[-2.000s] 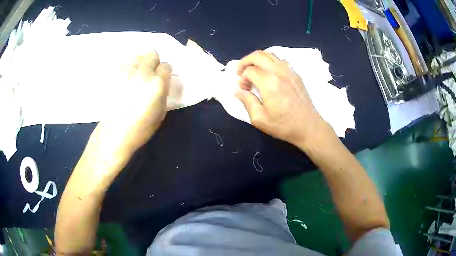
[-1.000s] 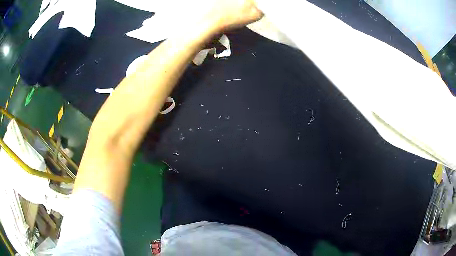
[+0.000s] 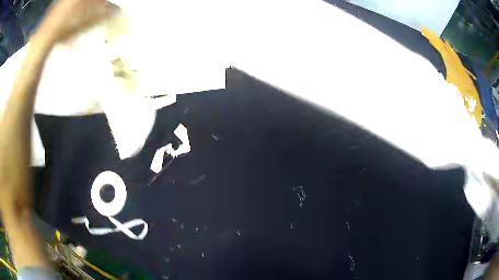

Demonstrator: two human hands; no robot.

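A large white cloth panel (image 3: 339,82) spreads across the top of the view and down to the right edge. More white cloth lies bunched at the left (image 3: 71,76), with a tapered end hanging toward the near side. My left hand (image 3: 85,16) is blurred and cut off at the top left, over the white cloth; its fingers are not clear enough to show whether they grip. My left forearm runs down the left edge. My right hand is not in view.
A white tape ring (image 3: 108,193) with a loose tail lies at the lower left, near a crumpled white scrap (image 3: 176,145). Loose threads dot the black cloth (image 3: 262,191). A yellow-orange curved template (image 3: 457,68) is at the upper right.
My left hand has moved left to the top left corner. The white cloth now covers more of the upper left and centre. The tape ring shows fully, no longer behind my forearm.
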